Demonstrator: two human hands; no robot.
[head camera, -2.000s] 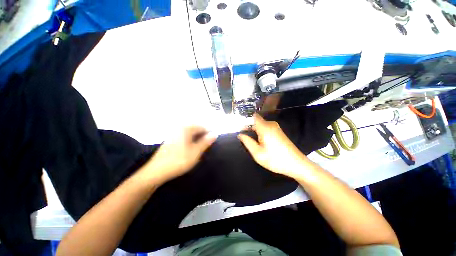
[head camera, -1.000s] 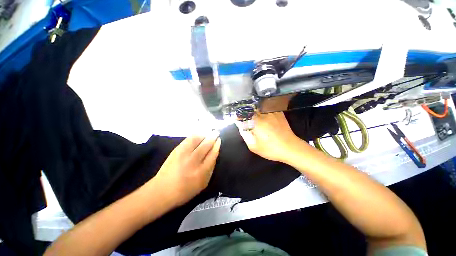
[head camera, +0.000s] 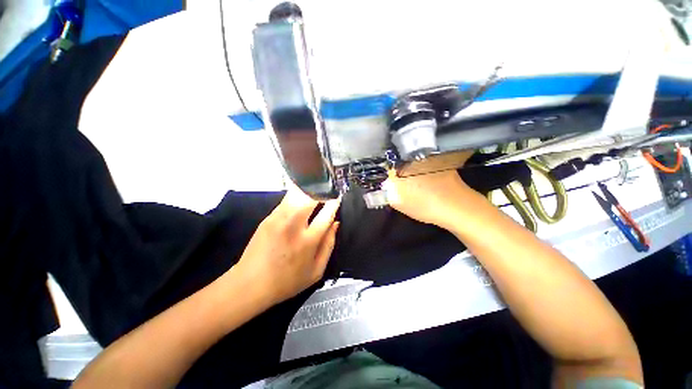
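The black garment (head camera: 174, 251) lies from the far left across the table's front to below the needle area (head camera: 366, 176) of the white sewing machine (head camera: 455, 38). My left hand (head camera: 292, 239) is left of the needle area, fingertips pinching the cloth edge; the shiny upright guard (head camera: 292, 106) covers some fingertips. My right hand (head camera: 425, 194) lies on the cloth just right of the needle area, under the machine head. Its fingers are partly hidden by the head and metal parts, so its grip on the cloth is unclear.
Yellow-gold scissors handles (head camera: 558, 199) lie right of my right hand. Thread snips (head camera: 622, 219) with red and blue handles lie further right. An orange-red loop (head camera: 662, 161) is at the far right. A ruler strip (head camera: 326, 313) runs along the front edge. Blue material (head camera: 114, 17) is at upper left.
The view has moved closer to the machine head. My left hand has come up to the needle area beside the guard. My right hand has moved in under the head, and the cloth has shifted with them.
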